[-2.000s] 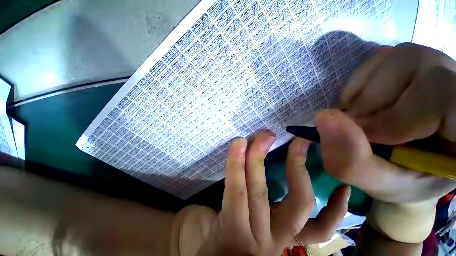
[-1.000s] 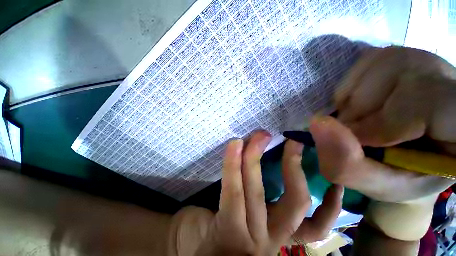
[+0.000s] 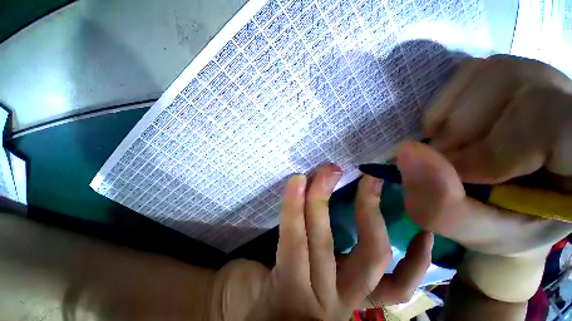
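Note:
A white printed sheet [image 3: 232, 119], covered in a fine grid of small cells with a plain white margin, lies slanted across the middle. My left hand [image 3: 320, 263] reaches in from the lower left with its fingers apart. Two fingertips rest on the sheet's lower edge, and it grips nothing that I can see. My right hand [image 3: 502, 125] is shut on a marker pen [image 3: 530, 202] with a yellow barrel and black tip section. The black tip points left, at the sheet's lower edge just right of my left fingertips. I cannot tell if it touches. My right hand shadows the sheet.
The dark green worktop [image 3: 69, 163] has a pale grey area [image 3: 125, 56] at upper left. Part of another white sheet [image 3: 12, 175] shows at the far left edge, and more white sheets [image 3: 542, 31] at upper right. Red and pale items show beyond the worktop at lower right.
Over the last second my right hand and the pen have shifted slightly to the right. The sheet and my left hand sit slightly further left than two seconds ago.

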